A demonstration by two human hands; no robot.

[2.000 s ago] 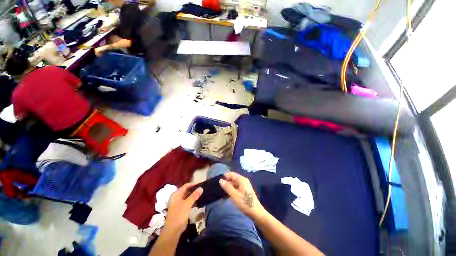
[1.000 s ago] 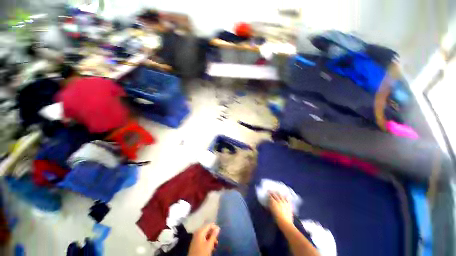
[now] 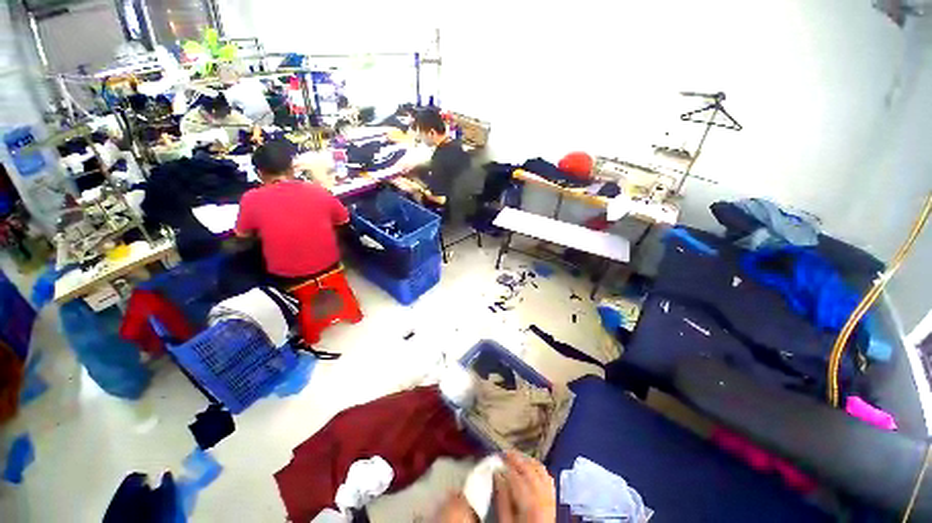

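Observation:
My right hand [image 3: 526,488] is at the bottom edge, left of the navy padded table [image 3: 639,434], with its fingers on a small white piece [image 3: 481,488]. My left hand [image 3: 453,509] is blurred and mostly cut off by the bottom edge, beside the white piece; its grip cannot be made out. A stack of pale pieces [image 3: 601,492] lies on the table's near left part, just right of my right hand.
A blue crate with beige cloth [image 3: 511,409] stands against the table. Dark red cloth [image 3: 383,444] with white scraps [image 3: 365,480] lies on the floor. A grey padded roll [image 3: 807,409] crosses behind the table. A person in red [image 3: 293,230] sits at a bench; another sits beyond.
The view has tilted up and turned left. My right hand has come off the pale stack and moved left with a white piece, close to my left hand. The dark piece held earlier is not visible.

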